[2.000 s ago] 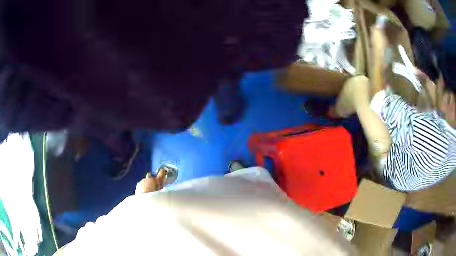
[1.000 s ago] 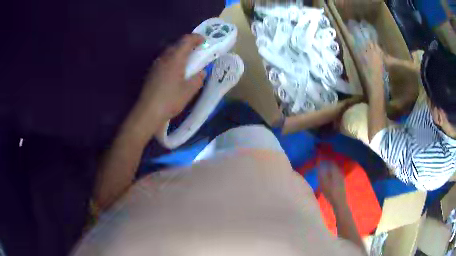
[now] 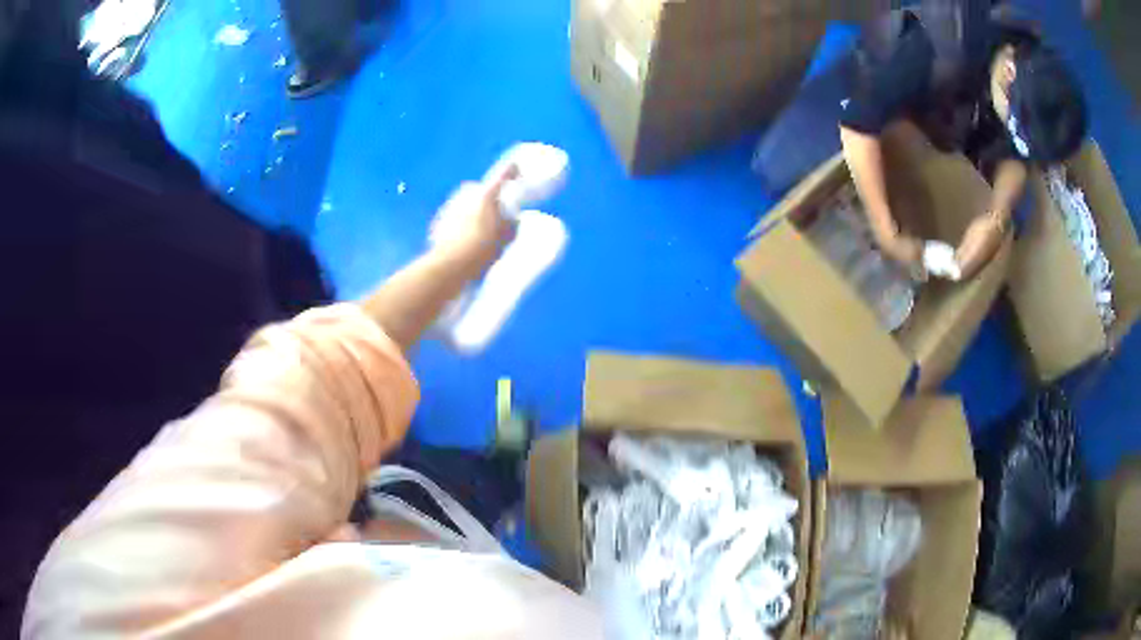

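Observation:
My left hand (image 3: 476, 225) is held out over the blue floor and grips a white neck fan (image 3: 511, 278). The fan is blurred; its two broad rounded ends point up and to the right. An orange-pink sleeve runs down from this hand. My right hand is not in view. A thin white curved piece (image 3: 432, 500) shows near my body at the lower middle; I cannot tell what holds it.
An open carton (image 3: 694, 394) full of white neck fans is at the bottom, with another filled carton (image 3: 895, 438) beside it. A closed carton (image 3: 701, 75) stands at the top. A person (image 3: 926, 75) bends over an open carton (image 3: 820, 313). A black bag (image 3: 1039, 513) lies lower right.
The view has swung to other cartons and another person. The red stool and striped-shirt person are out of view. My left hand still holds a neck fan, now over open floor.

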